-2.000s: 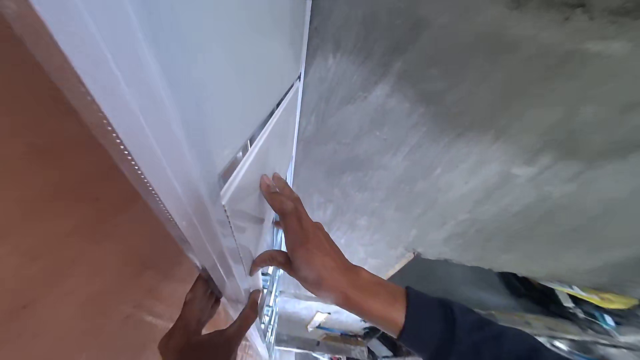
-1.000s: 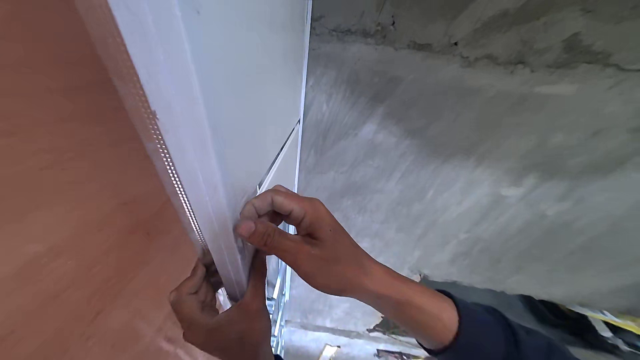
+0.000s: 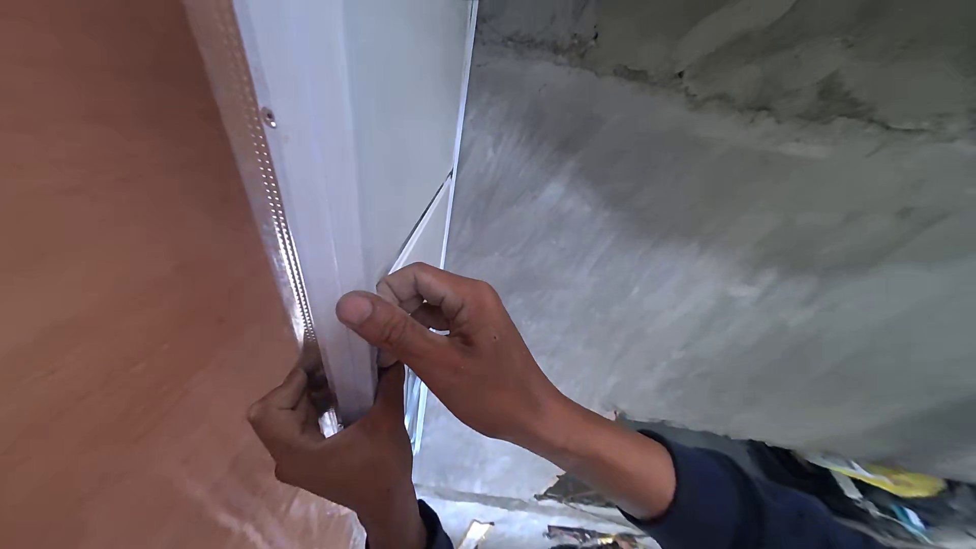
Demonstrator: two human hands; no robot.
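A long white trim strip [image 3: 320, 175] runs down the view, with a perforated shiny metal edge [image 3: 278, 206] along its left side and a screw head [image 3: 268, 117] near its top. Around the strip's lower end, my left hand [image 3: 343, 450] is closed, fingers on the metal side and thumb on the right. My right hand [image 3: 465, 351] sits just above it, thumb against the strip's face and bent fingers at its right edge; whether they pinch it is partly hidden. Behind the right hand, a slanted white panel piece [image 3: 431, 229] adjoins the pale panel [image 3: 404, 114].
A reddish-brown surface [image 3: 130, 267] fills the left. On the right stands a rough grey cement wall [image 3: 686, 252]. Low at the right lie a yellow item [image 3: 900, 480] and dark things, and scraps [image 3: 595, 536] lie at the bottom.
My right hand has left the slanted panel piece, where it lay two seconds ago, and come to the white strip. My left hand has come around the strip's lower end.
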